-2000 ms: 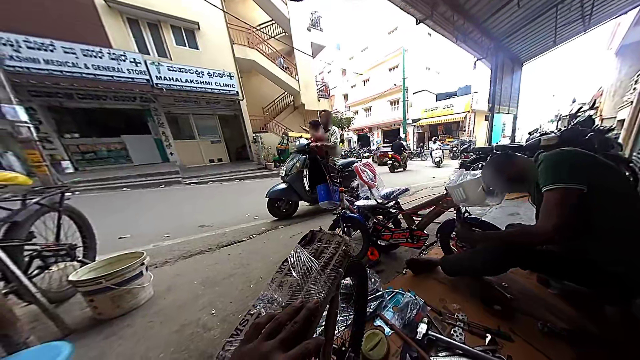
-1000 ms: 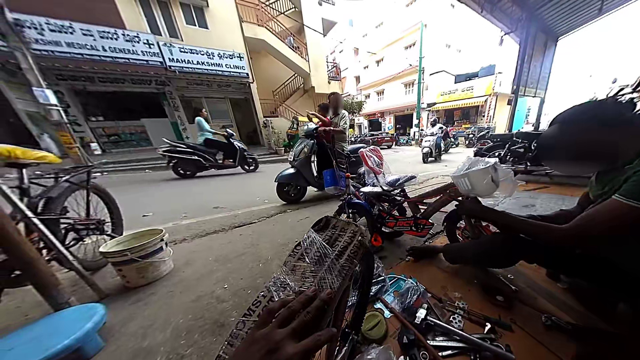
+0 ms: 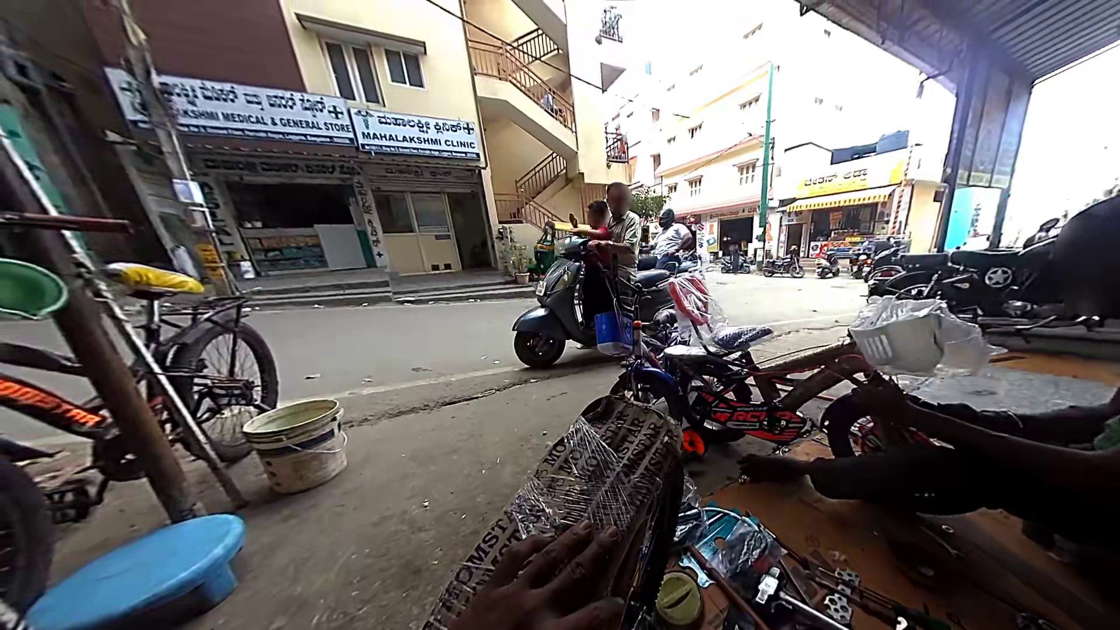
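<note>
My left hand [image 3: 547, 577] lies palm down at the bottom centre, fingers slightly apart, on a bundle [image 3: 569, 481] wrapped in printed brown material and clear plastic film. A dark, curved edge like a tyre shows along the bundle's right side. My right hand is not in view. Right of the bundle lie a round yellow-green lid or container [image 3: 679, 598], a turquoise item with clear plastic [image 3: 731, 542] and several metal tools and parts [image 3: 801, 604]. Beyond them stands a small child's bicycle [image 3: 744, 411], partly wrapped in plastic, with an orange training wheel [image 3: 693, 443].
At right a seated co-worker's hand [image 3: 882, 401] is at the small bicycle's wheel. A worn bucket [image 3: 297, 468], a blue plastic stool [image 3: 144, 569], a pole [image 3: 109, 385] and a parked bicycle [image 3: 219, 376] stand left. Riders sit on a scooter [image 3: 569, 306] at the roadside.
The scooter rider seen passing on the left one second ago is gone from view. The view has turned leftward, showing more of the blue stool. My left hand stays on the bundle.
</note>
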